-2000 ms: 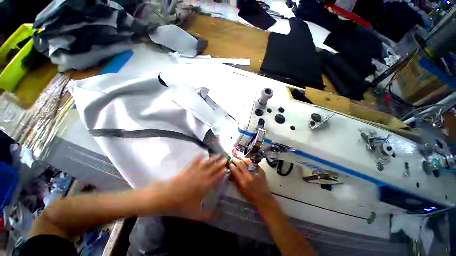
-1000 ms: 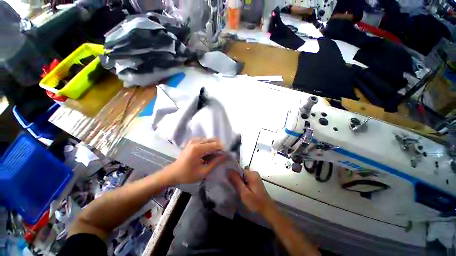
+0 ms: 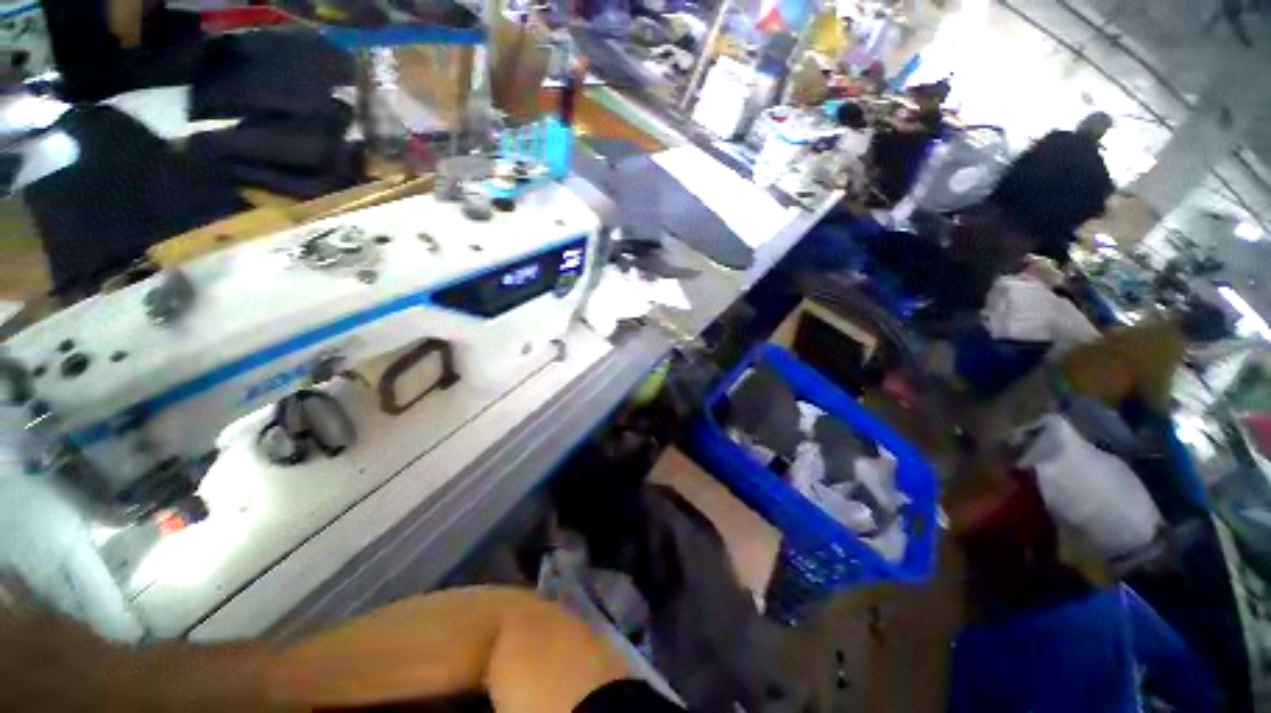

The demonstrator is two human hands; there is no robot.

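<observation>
The white sewing machine (image 3: 349, 279), with a blue stripe and a lit dark display, spans the left half. Its needle end is near the left edge. Pale grey cloth (image 3: 49, 536) lies at the left edge, cut off and blurred. My right forearm crosses the bottom towards the lower left corner. A blurred skin patch there may be my right hand (image 3: 84, 666); its fingers and anything it holds cannot be made out. My left hand is not visible. Dark-handled scissors (image 3: 307, 425) and a dark oval-framed object (image 3: 417, 376) are on the machine bed.
A blue mesh basket (image 3: 906, 543) with grey and white pieces stands right of the table. Brown board and dark cloth lie beside it. Black fabric pieces (image 3: 119, 195) are behind the machine. A dark-clothed person (image 3: 1052, 181) is at the upper right, among fabric heaps.
The view has swung right, bringing the display and blue basket into sight. The bundle and yellow tray have left the picture. My left hand and most of the cloth are out of view.
</observation>
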